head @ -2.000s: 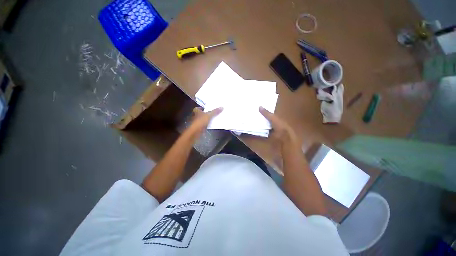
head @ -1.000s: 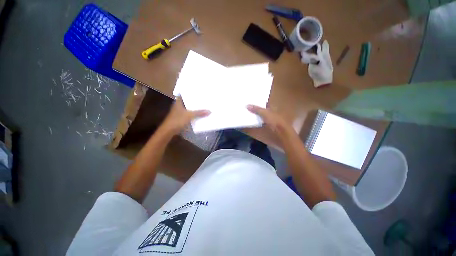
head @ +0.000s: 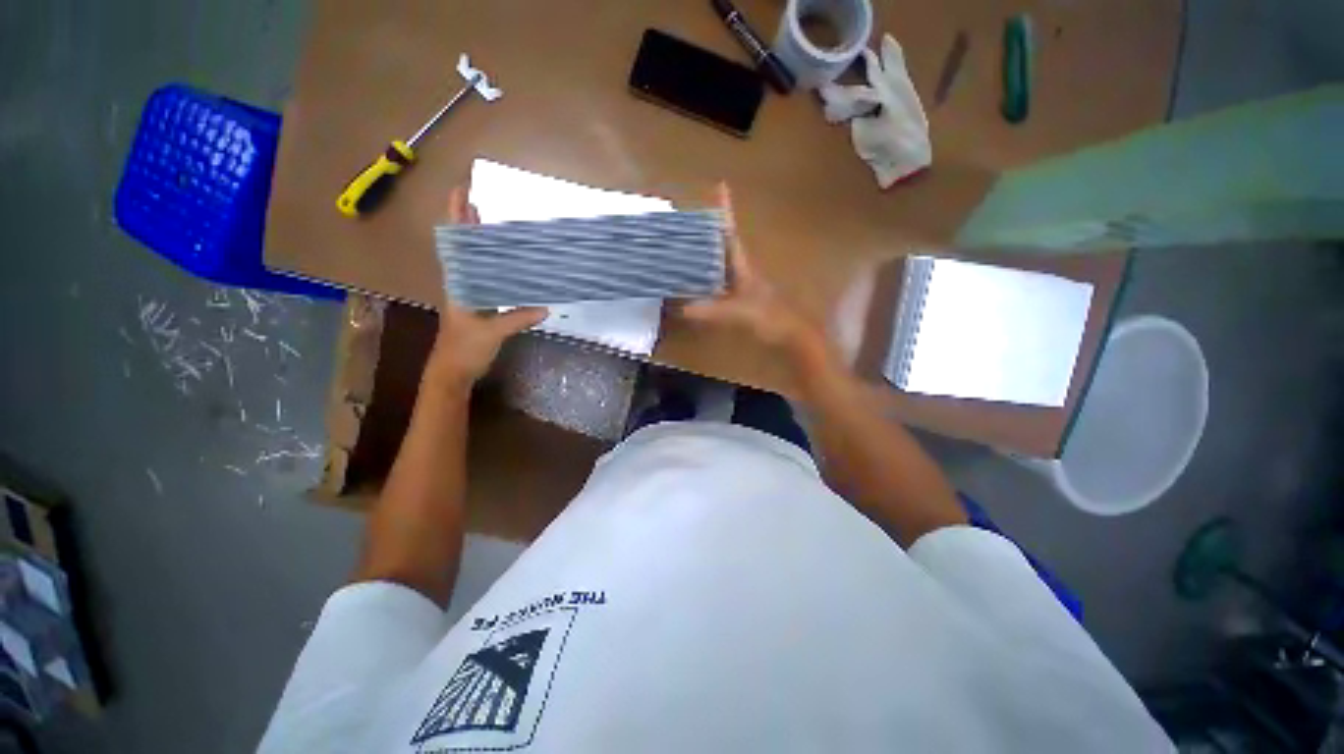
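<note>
A stack of panels (head: pixel 582 258) is held on edge between my hands, its striped grey-white edges facing up toward me. My left hand (head: pixel 479 317) grips its left end, thumb along the near side. My right hand (head: pixel 737 287) grips its right end. A white panel back (head: pixel 612 327) lies on the bench under and behind the held stack, partly hidden by it. Another stack of panels (head: pixel 995 332), white side up with striped left edge, sits at the bench's right near edge.
The brown bench (head: pixel 560 125) bears a screwdriver (head: pixel 406 152), phone (head: pixel 696 81), marker (head: pixel 752 44), tape roll (head: pixel 821 33), glove (head: pixel 889 121) and green-handled tool (head: pixel 1016 69). An open cardboard box (head: pixel 354 398), blue crate (head: pixel 199 184) and white bin (head: pixel 1135 420) flank it.
The loose, fanned white panels between my hands are now a squared stack turned on edge, with a white piece visible on the bench beneath. The view has shifted, moving the bench items left and up.
</note>
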